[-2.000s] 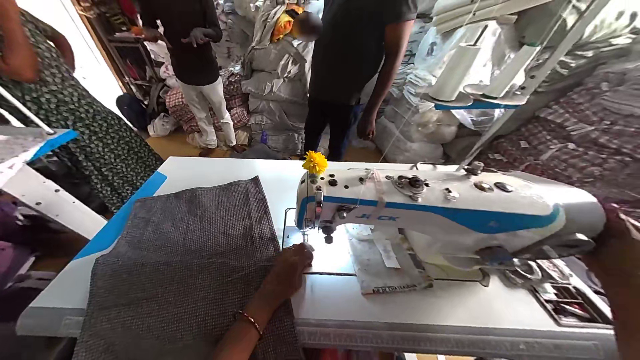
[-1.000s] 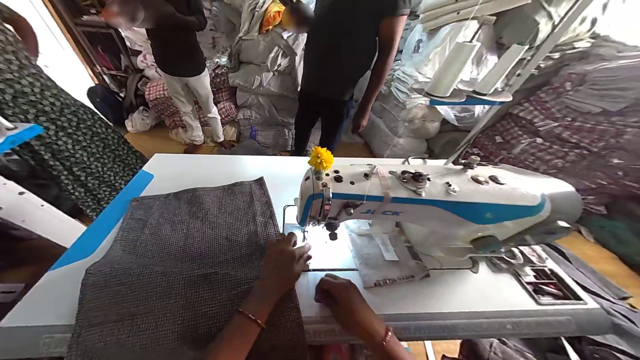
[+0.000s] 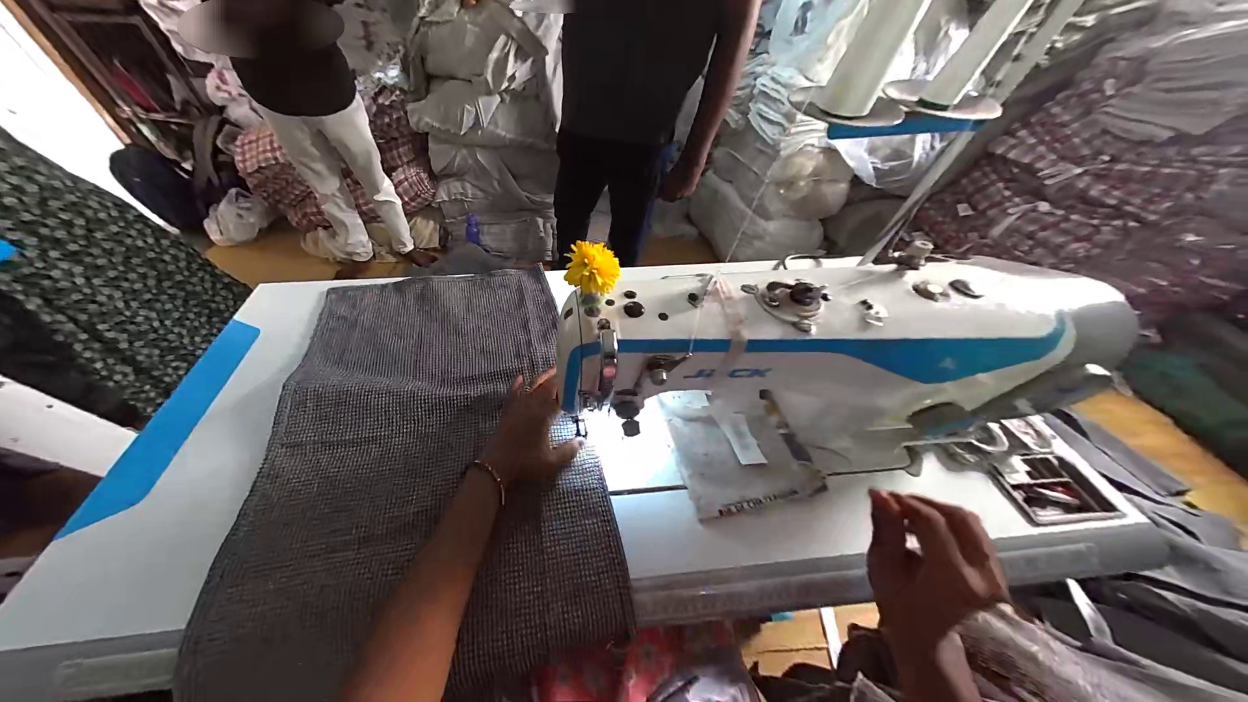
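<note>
A dark grey checked cloth [image 3: 390, 487] lies over the left of the white sewing table [image 3: 721, 556] and hangs past its front edge. Its right edge runs beside the needle area of a white and blue Jack sewing machine [image 3: 838, 356]. My left hand [image 3: 531, 429] rests on the cloth just left of the presser foot [image 3: 579, 426], fingers spread. Over the front edge, right of the machine's bed, my right hand [image 3: 931, 556] is raised with its fingers bent; nothing shows in it. A yellow flower [image 3: 592, 267] sits on the machine head.
A printed packet or sheet [image 3: 746, 453] lies under the machine arm. A parts tray [image 3: 1055, 487] is set in the table's right end. Thread cones [image 3: 873, 58] stand behind. Two people stand beyond the table, one in patterned clothing at left. Grey cloth [image 3: 1170, 614] lies at lower right.
My right hand was at the machine's right end, then near the needle area, and is now away to the right. The cloth has moved farther back along the table, with my left hand on it.
</note>
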